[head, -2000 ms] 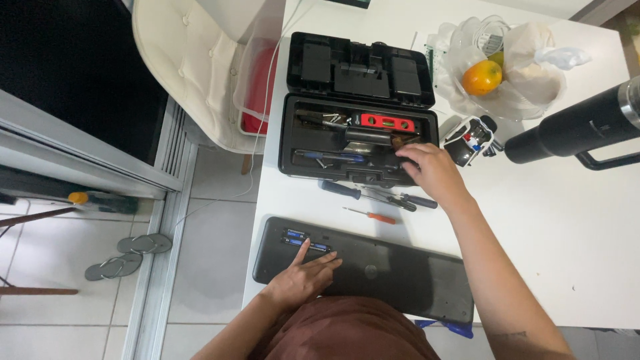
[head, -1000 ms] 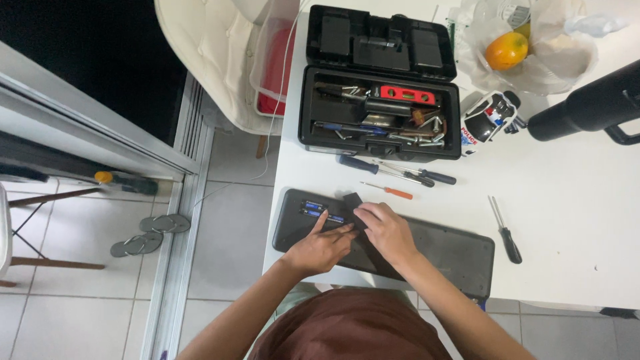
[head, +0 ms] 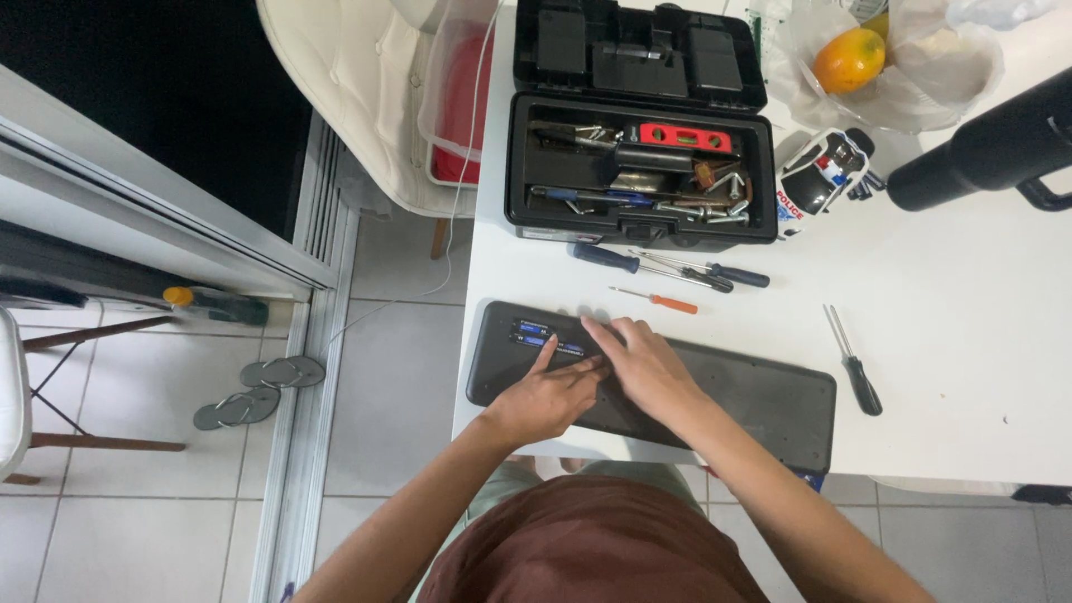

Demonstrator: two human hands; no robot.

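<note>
A long black device, seemingly a keyboard lying face down [head: 737,377], rests along the table's near edge. Blue-and-black batteries [head: 533,339] sit in an uncovered compartment near its left end. My left hand [head: 548,398] lies over the device, fingers apart, with the index fingertip at the batteries. Just right of the compartment is my right hand [head: 649,364], fingers bent over the device; whether it holds a small dark part is hidden. An orange-handled screwdriver [head: 672,304] lies just beyond the device, with dark-handled screwdrivers [head: 605,257] behind it.
An open black toolbox [head: 641,230] holds a red level [head: 685,138], screws and tools. Right of it stand a toy police helmet or vehicle [head: 816,180] and a black tumbler [head: 976,151]. Another screwdriver [head: 860,385] lies at right. A fruit bowl [head: 938,105] is behind.
My right hand has moved from the toolbox to the black device. One second ago it held a small dark part beside the batteries; that part is now hard to make out.
</note>
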